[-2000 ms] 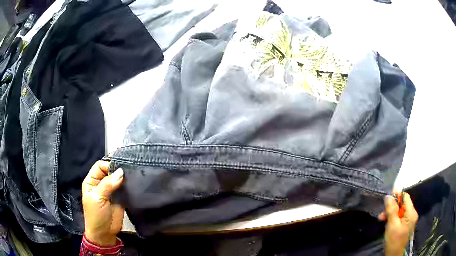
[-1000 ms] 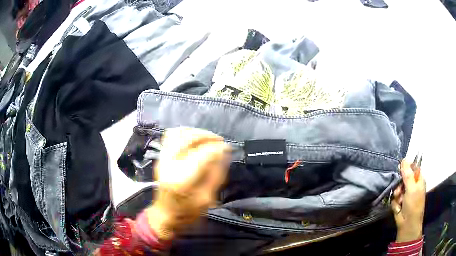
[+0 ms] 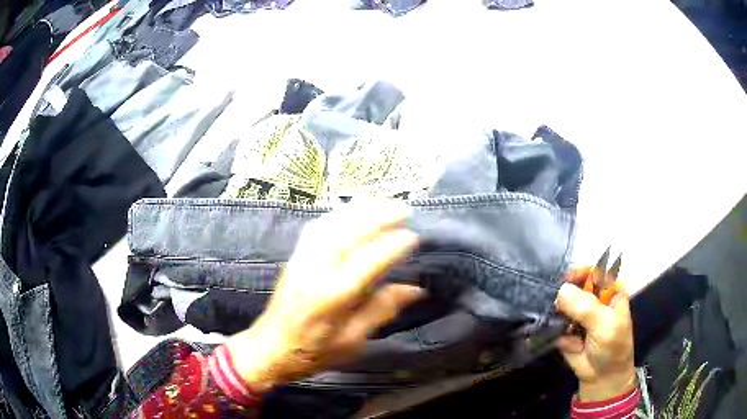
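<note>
A grey-black denim jacket lies on the table with its collar (image 3: 196, 229) turned towards me, a long stitched band running left to right. Yellow-green back embroidery (image 3: 282, 159) shows behind the collar. My left hand (image 3: 344, 286) is blurred over the middle of the collar, fingers apart, and hides the neck area under it; I see nothing held in it. My right hand (image 3: 602, 327) is closed around orange-handled thread snips (image 3: 604, 282), with two metal tips pointing up and apart. The same hand pinches the collar's right end.
Black and grey jackets (image 3: 74, 180) are heaped on the left. The white table (image 3: 647, 139) has a curved edge on the right. More dark cloth (image 3: 680, 319) lies below that edge. Bits of grey cloth (image 3: 401, 6) show at the table's far side.
The jacket went from its hem band facing me to its collar facing me. My left hand left the hem's left end and moved over the collar. The neck label and red thread are now out of sight.
</note>
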